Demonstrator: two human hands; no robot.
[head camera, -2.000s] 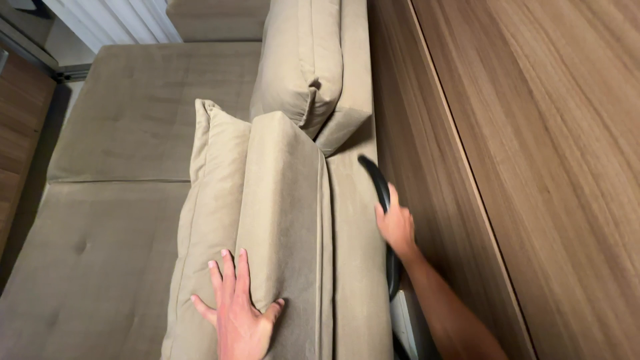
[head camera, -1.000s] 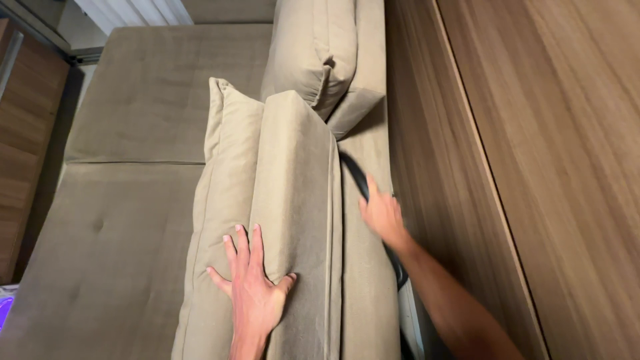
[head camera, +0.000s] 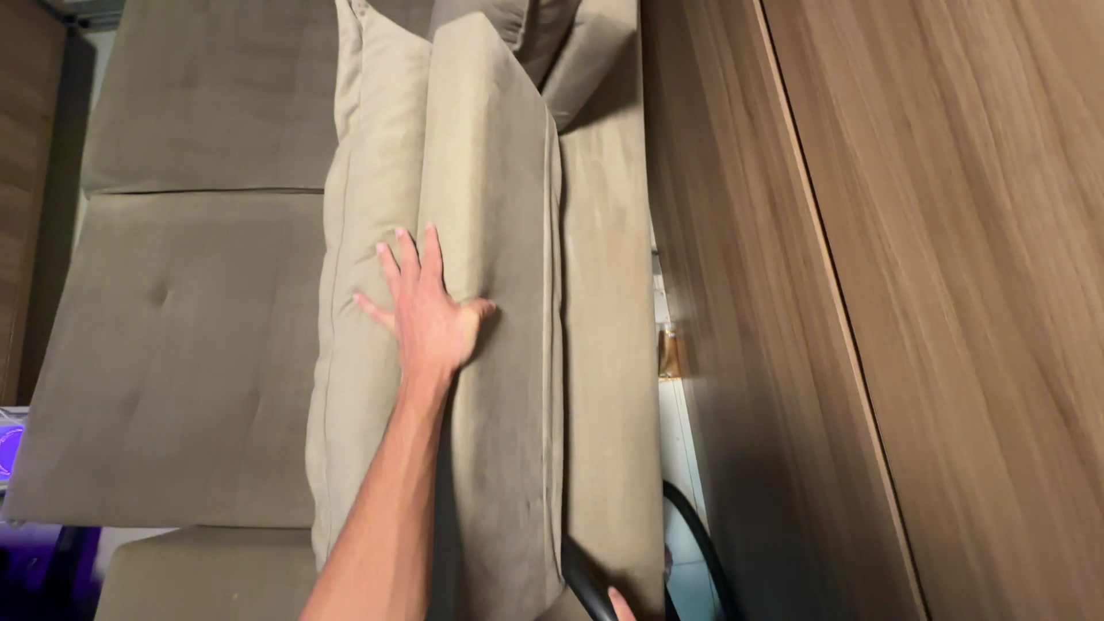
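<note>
My left hand (head camera: 431, 323) presses with spread fingers on the top of a beige sofa back cushion (head camera: 509, 259), holding nothing between them. Just a finger of my right hand (head camera: 619, 604) shows at the bottom edge, beside a black curved tube (head camera: 586, 585), perhaps part of a vacuum cleaner; the rest of that hand is out of view. The tube's end lies in the gap between the cushion and the sofa's back frame (head camera: 608, 345). A black hose (head camera: 703, 539) curves down behind the frame.
A wood-grain panel (head camera: 862, 302) runs close along the right of the sofa, with a narrow strip of tiled floor (head camera: 677, 448) between. Tufted seat sections (head camera: 190, 345) spread out at the left. Another back cushion (head camera: 539, 34) stands at the top. Something glows purple (head camera: 10, 448) at far left.
My right hand and the black tube have moved down along the back frame toward the bottom edge. My left hand stays spread on the cushion. The view has shifted.
</note>
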